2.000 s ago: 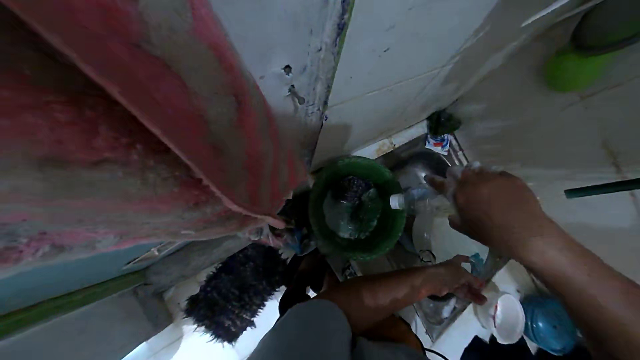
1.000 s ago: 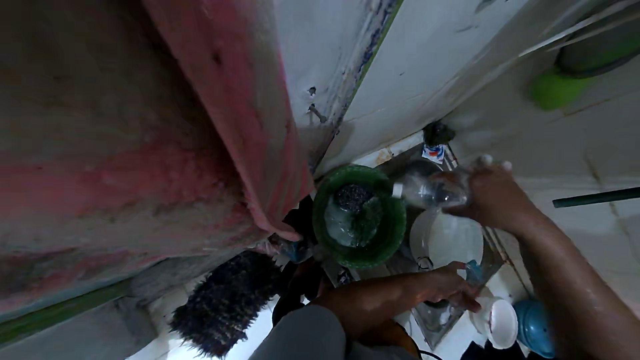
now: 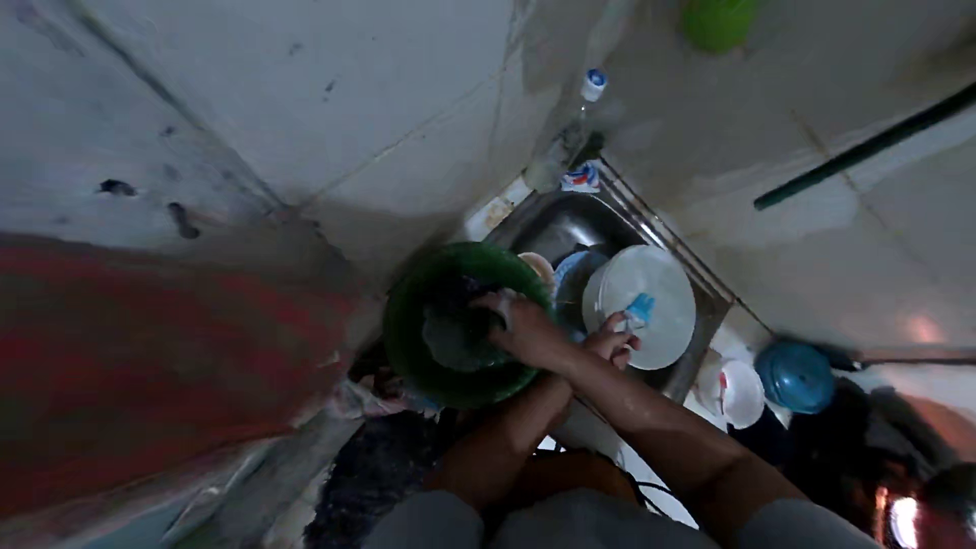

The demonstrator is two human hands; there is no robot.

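Note:
My right hand (image 3: pixel 522 324) reaches into a green basin (image 3: pixel 400 328) with cloudy water, its fingers at a dark item (image 3: pixel 469 293); whether they grip it is unclear. Beneath the right forearm crosses my left arm. My left hand (image 3: pixel 614 339) holds a small light-blue item (image 3: pixel 640 306), possibly a sponge or cloth, over a round white container (image 3: pixel 671 267) in the metal sink (image 3: pixel 572 217). A clear plastic bottle (image 3: pixel 568 141) with a blue-and-white cap stands in the wall corner behind the sink.
A printed packet (image 3: pixel 582 178) lies beside the bottle. Smaller dishes (image 3: pixel 537 267) sit between basin and white container. Right of the sink are a white tub (image 3: pixel 741 393) and a blue container (image 3: pixel 795 376). A dark green pole (image 3: pixel 862 149) crosses the upper right.
My right hand has let go of the clear bottle and moved left into the basin; the bottle now stands in the corner. My left hand is now over the white container. The view has shifted.

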